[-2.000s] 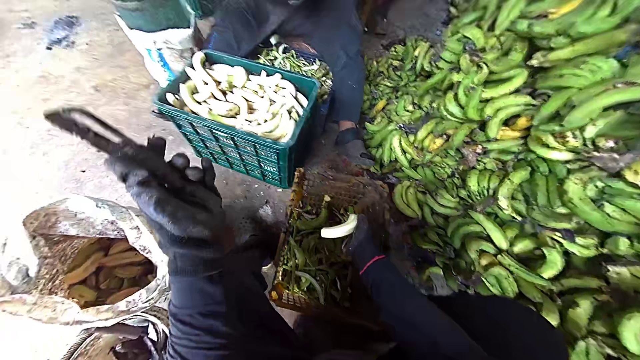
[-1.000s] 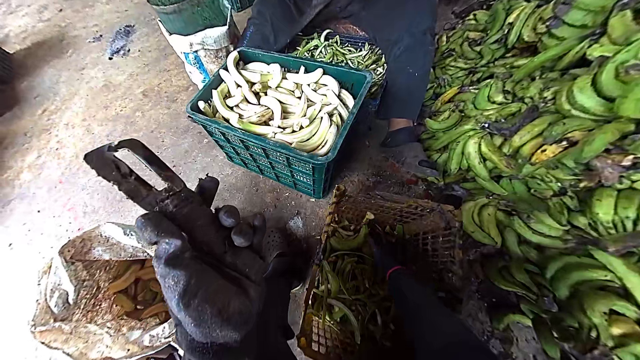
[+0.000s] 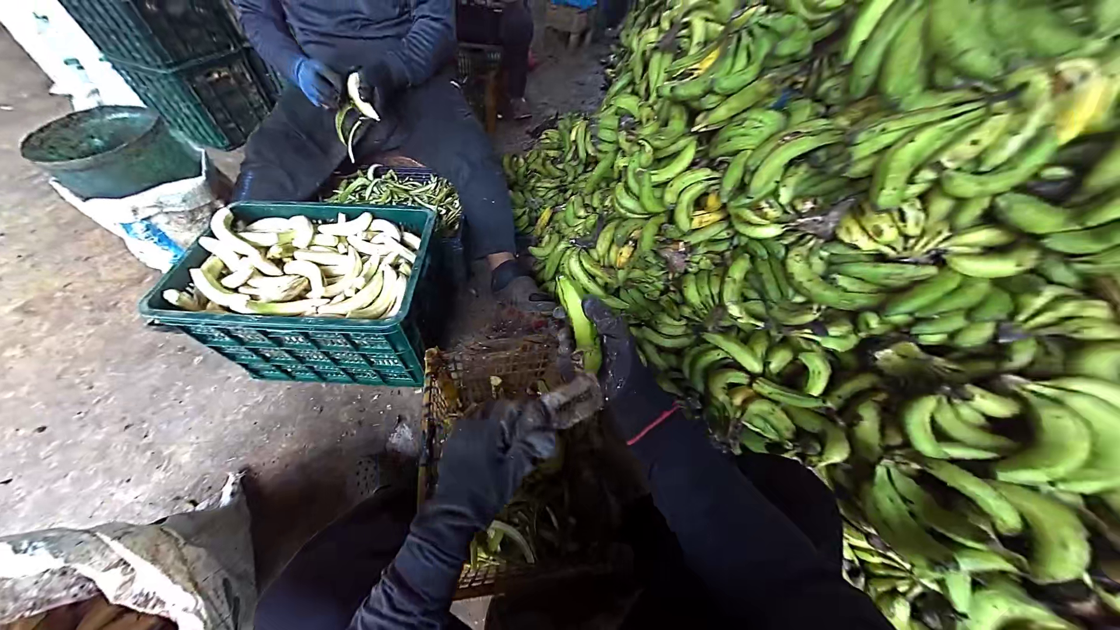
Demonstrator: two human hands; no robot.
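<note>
My right hand [image 3: 617, 350], in a dark glove, grips an unpeeled green plantain [image 3: 579, 324] held nearly upright over the yellow crate [image 3: 503, 354]. My left hand [image 3: 507, 437], gloved too, is closed on a peeling tool [image 3: 573, 401] at the plantain's lower end; the tool is partly blurred. Green peels [image 3: 516, 525] lie in the crate beneath my hands. Ahead to the left stands a green plastic crate [image 3: 297, 341] full of peeled plantains [image 3: 315, 262].
A large heap of green plantains [image 3: 787, 262] covers the right side. Across from me a seated person [image 3: 359, 52] in gloves peels over a crate of peels [image 3: 398, 192]. A metal bucket [image 3: 114, 153], stacked crates [image 3: 175, 61] and an open sack [image 3: 166, 560] are on the left.
The peeled plantain in my right hand two seconds ago is gone, and that hand now holds a green one. My left hand has come over beside it with the tool. The view has tilted up.
</note>
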